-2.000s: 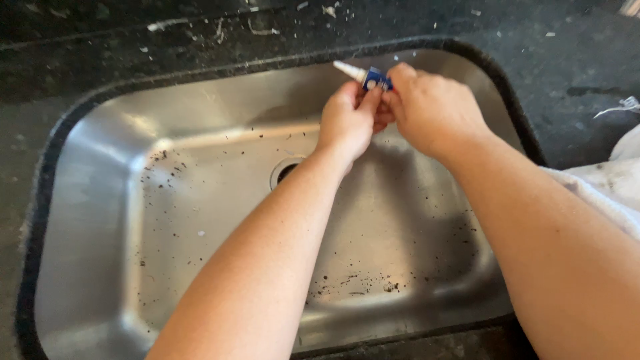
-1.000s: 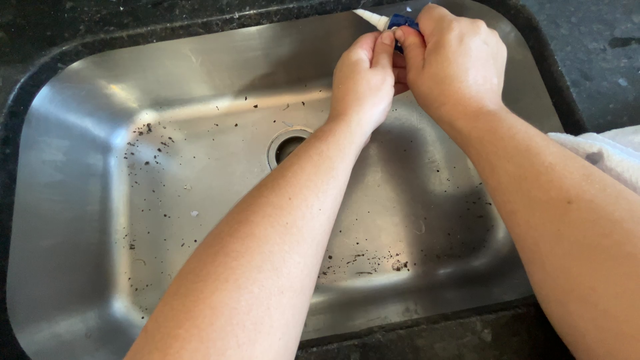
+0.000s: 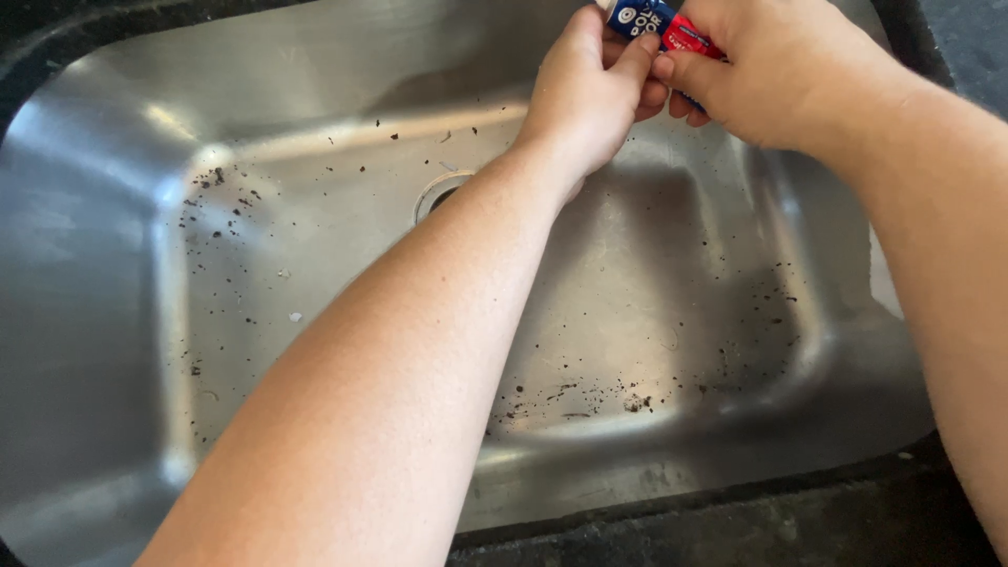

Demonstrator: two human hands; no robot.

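Both hands meet at the top of the view, over the far side of a stainless steel sink (image 3: 622, 299). Between them is a small blue and red tube (image 3: 669, 30) that bears writing, with its pale nozzle end pointing up and left, cut off by the frame's top edge. My left hand (image 3: 594, 87) has its thumb and fingers on the blue part. My right hand (image 3: 756, 71) pinches the red part, its thumb beside the left thumb. The palm sides of both hands are hidden.
The drain (image 3: 441, 193) lies partly behind my left forearm. Dark crumbs (image 3: 216, 177) and small flakes are scattered over the sink floor. A dark stone countertop (image 3: 772, 512) surrounds the sink. Part of a white thing (image 3: 883, 276) shows beside my right forearm.
The view has moved in closer over the sink. Both hands stay together on the tube, and more of its printed blue and red body shows than before.
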